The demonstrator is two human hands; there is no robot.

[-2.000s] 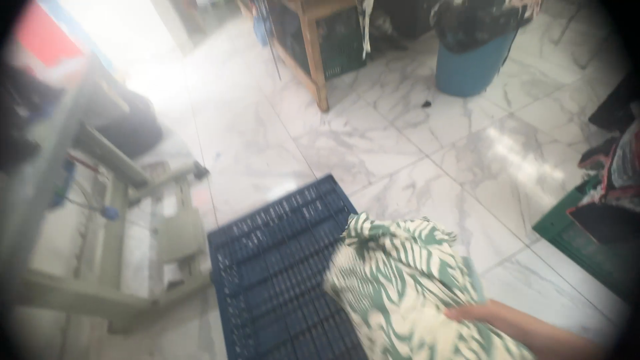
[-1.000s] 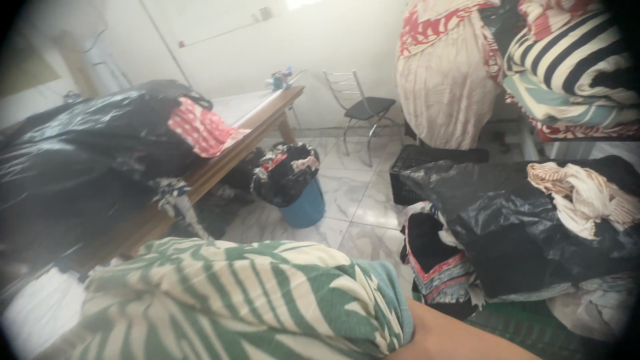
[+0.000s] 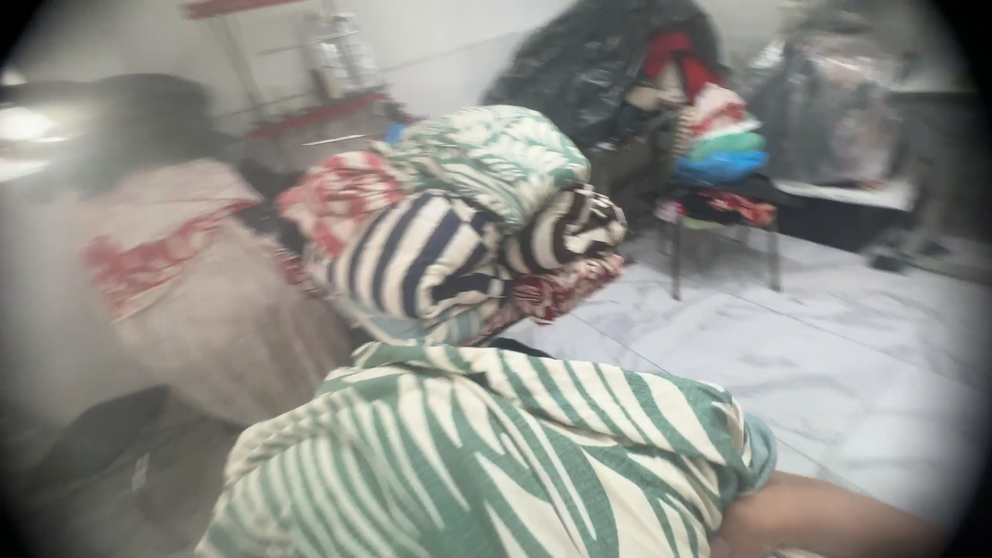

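Note:
A green and cream patterned cloth [image 3: 496,457], bundled loosely, fills the lower middle of the view. At its right edge my right forearm or hand [image 3: 806,511] comes in from the lower right and passes under the cloth; the fingers are hidden, so their grip does not show. My left hand is not in view. Just beyond the cloth is a pile of folded fabrics: a green and white leaf-patterned bundle [image 3: 496,155] on top, a navy and cream striped roll [image 3: 411,256], a brown and white striped roll [image 3: 566,232], and red and white cloth [image 3: 341,194].
A pale cloth with a red patterned band [image 3: 225,302] hangs at the left. Behind the pile stands a large black plastic bag [image 3: 573,70]. Further right, a chair [image 3: 676,256] bears stacked folded fabrics [image 3: 721,147]. Marble-patterned floor tiles [image 3: 868,364] extend across the right.
The view has swung far from the blue crate, past the work table, to the fabric pile. The green and cream cloth has stayed with my right arm and come higher in view.

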